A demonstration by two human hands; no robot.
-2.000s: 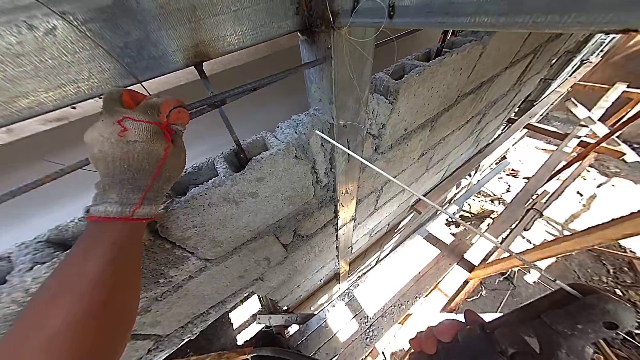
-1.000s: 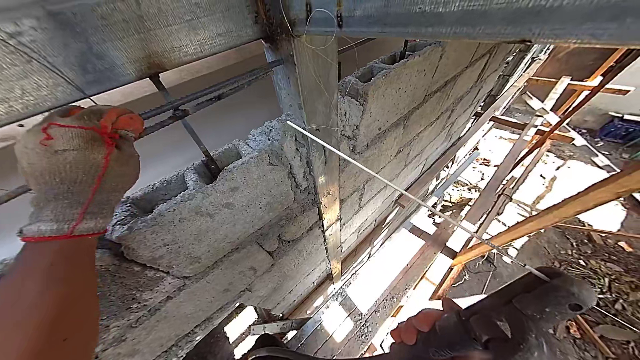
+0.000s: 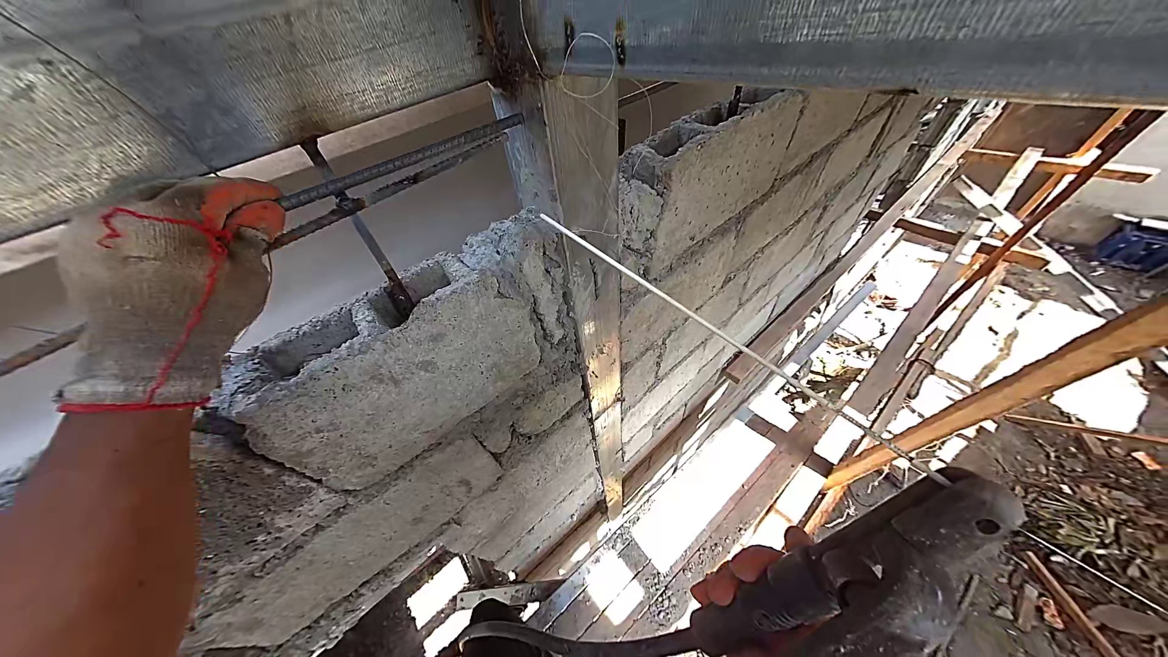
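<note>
My left hand, in a knit work glove with orange fingertips and red trim, grips a steel rebar beneath a galvanized steel beam. A second bar crosses close by, and an upright rusty bar rises from the hollow block wall. At the bottom right my right hand is closed around a dark welding electrode holder with a cable. A long pale welding rod runs from its jaw up left; its tip appears near a vertical metal post, though contact cannot be told.
Another steel beam spans the top right. Below and right are scaffold planks, a slanting timber and crossed wooden braces. Debris lies on the ground. Thin wire loops hang near the post.
Compared with two seconds ago, the view has shifted, with the wall and post further left in it. Both hands keep their holds.
</note>
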